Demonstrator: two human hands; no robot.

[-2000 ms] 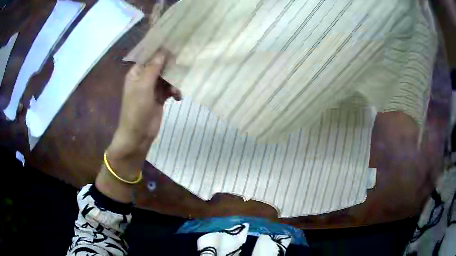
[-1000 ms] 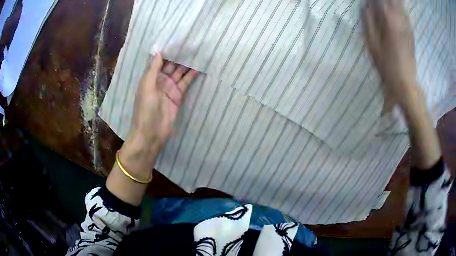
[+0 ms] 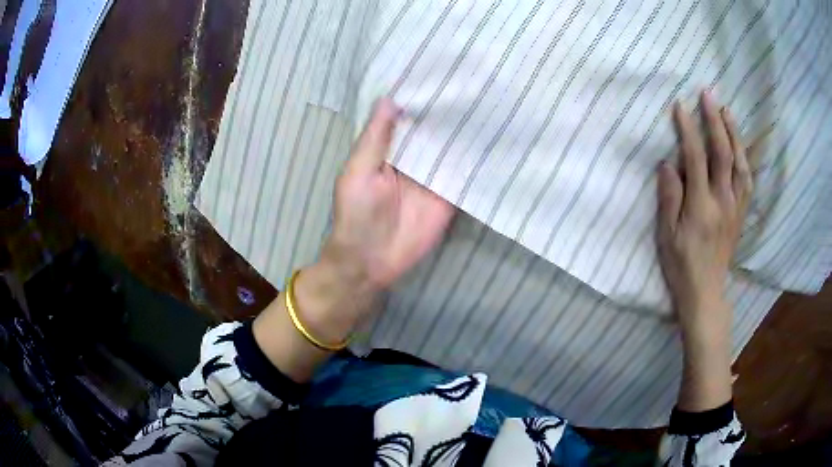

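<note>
An upper white cut panel with thin grey stripes [image 3: 547,119] lies over a lower striped panel [image 3: 547,337] on the table. My left hand [image 3: 388,205] holds the near left edge of the upper panel, thumb on top and fingers under the cloth, slightly blurred. My right hand [image 3: 707,205] lies flat on the right part of the upper panel, palm down, holding nothing. The lower panel shows to the left and along the near side. The far parts of both panels run out of the frame.
The reddish-brown table [image 3: 119,173] has a pale scuffed streak at the left. White pieces [image 3: 55,82] lie at the upper left edge. Blue material [image 3: 392,388] lies at the table's near edge, by my patterned clothing. Dark objects stand at the lower left.
The upper panel has come down over the lower one. My left hand has moved right along its edge. My right hand has come into view and moved down onto the cloth.
</note>
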